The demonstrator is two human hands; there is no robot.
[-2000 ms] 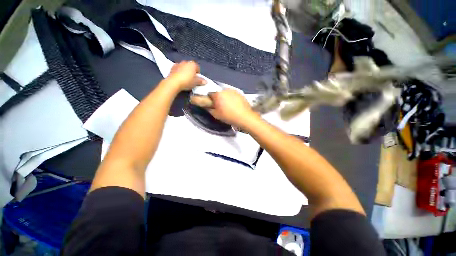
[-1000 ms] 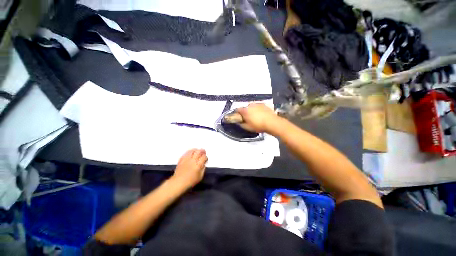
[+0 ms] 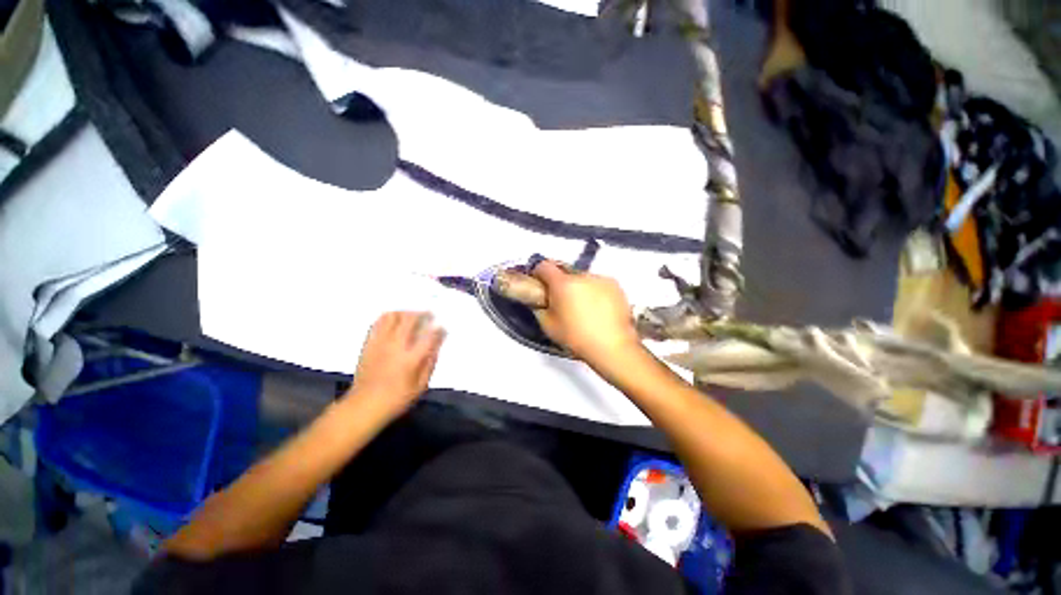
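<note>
A white-backed garment front panel (image 3: pixel 291 233) lies flat on the dark pressing table (image 3: pixel 803 349), its curved armhole at the upper left. A long dark seam strip (image 3: pixel 524 217) runs lengthwise across it. My right hand (image 3: pixel 588 312) grips the tan handle of the steam iron (image 3: pixel 506 316). The iron rests on the panel over a short dark angled line, hiding part of it; its tip points left. My left hand (image 3: pixel 398 355) lies on the panel near its front edge, left of the iron, holding nothing, fingers slightly apart.
The cloth-wrapped hose (image 3: pixel 721 198) hangs at the iron's right. White pieces (image 3: pixel 82 221) hang at the left edge. Black cloth (image 3: pixel 855 128) is heaped upper right. A blue basket with thread cones (image 3: pixel 663 517) is below the table edge. A red basket (image 3: pixel 1022 407) stands far right.
The iron in my right hand has moved left along the short dark line. My left hand has shifted left and slightly up on the panel. The view has shifted a little.
</note>
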